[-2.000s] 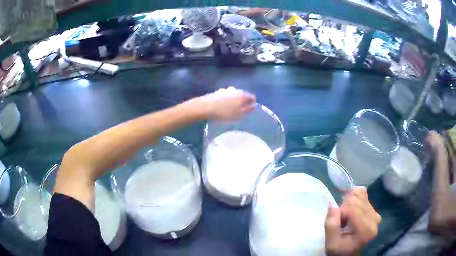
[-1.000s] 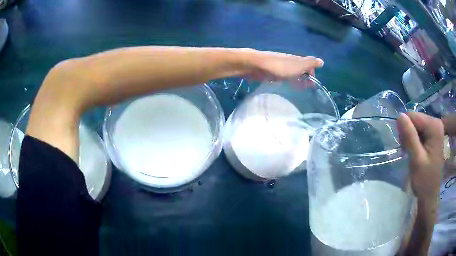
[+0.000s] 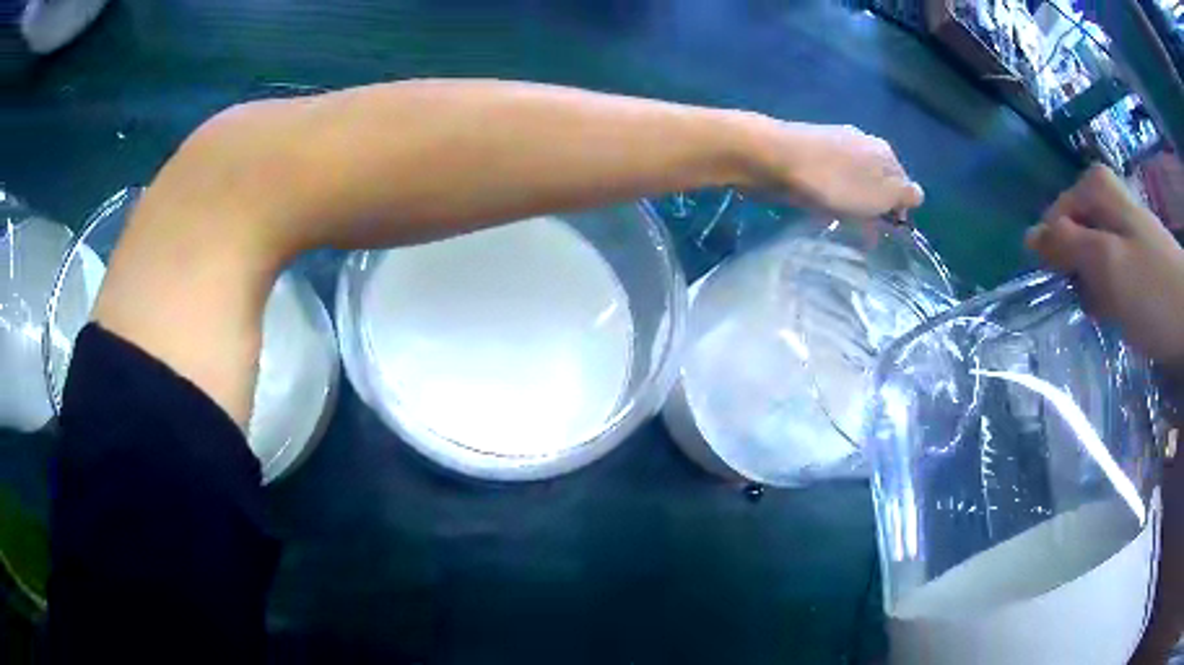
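Observation:
My left hand (image 3: 851,172) reaches across from the left in a black sleeve; its fingers hold the far rim of a clear-walled tank with a white lower body (image 3: 760,370). My right hand (image 3: 1106,247), partly cut off at the right edge, holds the upper rim of a nearer tank (image 3: 1006,455). This tank is tilted left, its mouth over the other tank's opening. Ripples and glare, apparently clear water, show where the two rims overlap; the exact edges are hard to tell apart.
Another tank (image 3: 500,344) stands upright left of the pair. More tanks (image 3: 292,370) stand further left, partly behind my left arm. A dark drop lies on the dark green mat (image 3: 429,572). Parts clutter shows at the top right, a white object (image 3: 59,20) at the top left.
Both tanks were upright at first; the right-hand tank has been lifted and tilted left over the other. My left hand has taken hold of the other tank's rim. The view has turned and moved closer.

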